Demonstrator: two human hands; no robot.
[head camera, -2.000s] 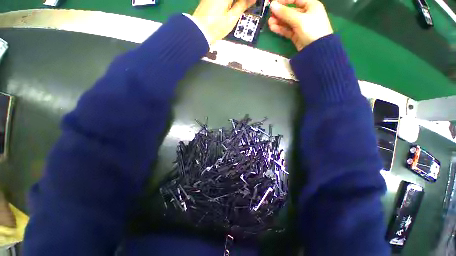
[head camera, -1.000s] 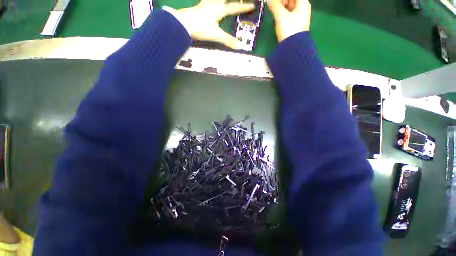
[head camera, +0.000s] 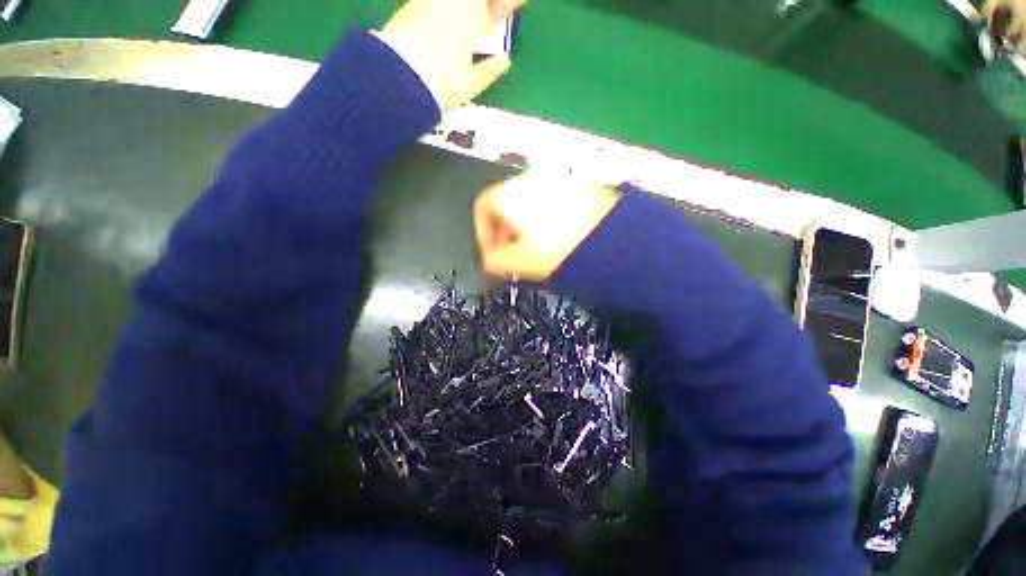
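A loose pile of thin black strips (head camera: 495, 405) lies on the dark green bench in front of me. My right hand (head camera: 546, 225) is over the far edge of the pile, blurred, its fingers bent; a strip end shows just below it, and I cannot tell whether the hand holds it. My left hand (head camera: 456, 51) is at the green belt, cut off by the top edge. It is at a unit (head camera: 498, 36) that shows as a pale piece with a dark rim beside the fingers; most of it is hidden.
The cream rail (head camera: 698, 200) separates bench and belt (head camera: 675, 101). At right lie a smartphone (head camera: 838, 304), a white round object (head camera: 897, 293), a small unit (head camera: 936, 367) and a glossy black housing (head camera: 901, 484). A person's yellow sleeve (head camera: 28, 518) is at left, another person's hand (head camera: 1005, 23) top right.
My right hand has come back from the belt to the far edge of the pile. My left hand stays at the belt, now at a pale piece; the earlier black unit is no longer visible.
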